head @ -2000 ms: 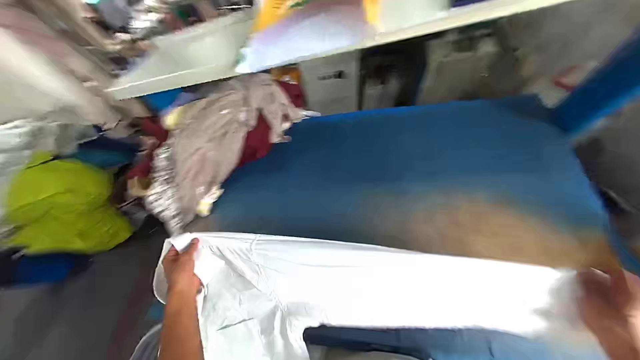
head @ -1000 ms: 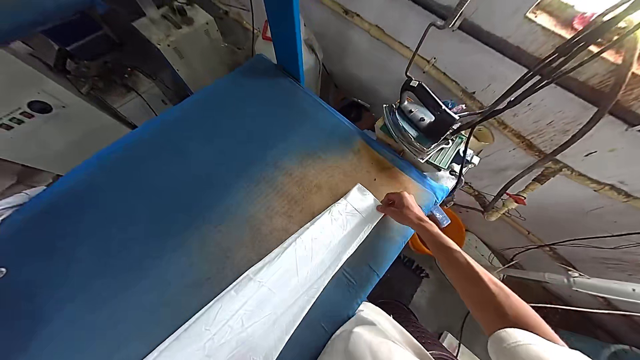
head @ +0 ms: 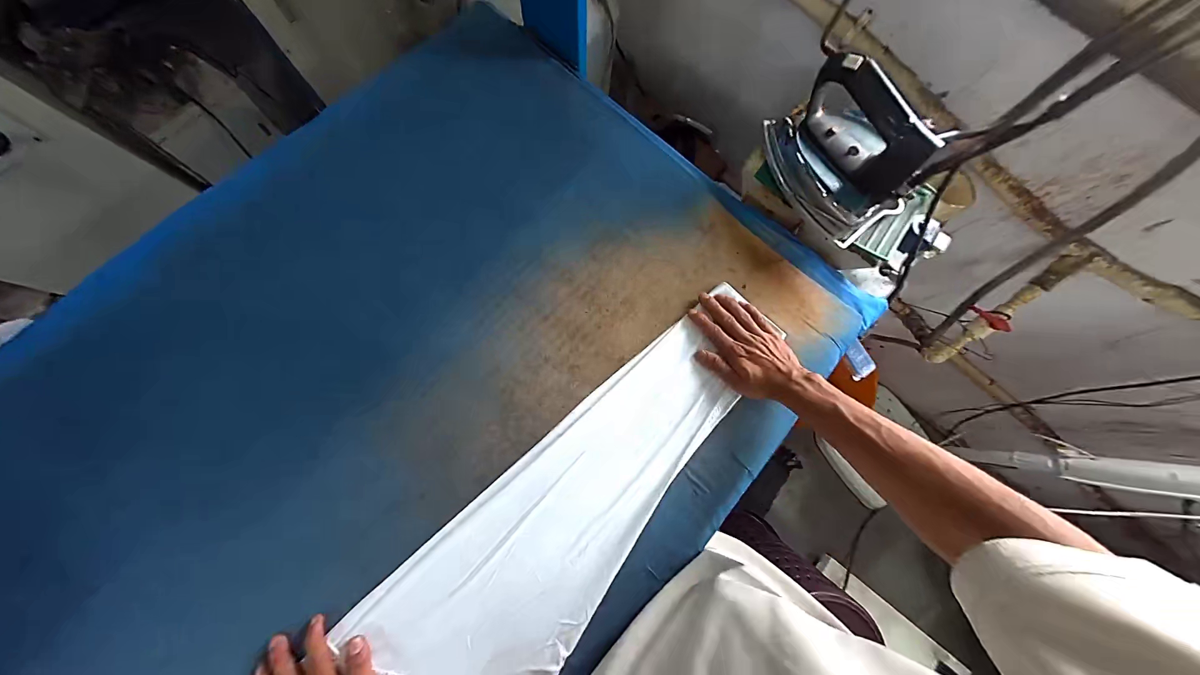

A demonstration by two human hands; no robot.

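Note:
A white garment sleeve (head: 553,487) lies along the near edge of a blue padded ironing table (head: 309,253), its narrow end on a brown scorched patch. On that narrow end my right hand (head: 745,347) rests flat, palm down, fingers somewhat spread. At the bottom edge of the view, the fingertips of my left hand (head: 314,652) touch the wider part of the white cloth; the rest of that hand is out of view, and whether it grips the cloth is unclear.
An electric iron (head: 858,131) with a dark handle sits on a stand past the table's right corner. Cables (head: 1059,103) run from it along the wall. A blue post (head: 555,33) rises at the far edge, and an orange container (head: 853,380) is below the right corner.
My right hand has gone from pinching the sleeve's end to lying flat on it. My left hand has come into view at the bottom since one second ago. The view has swung right since two seconds ago.

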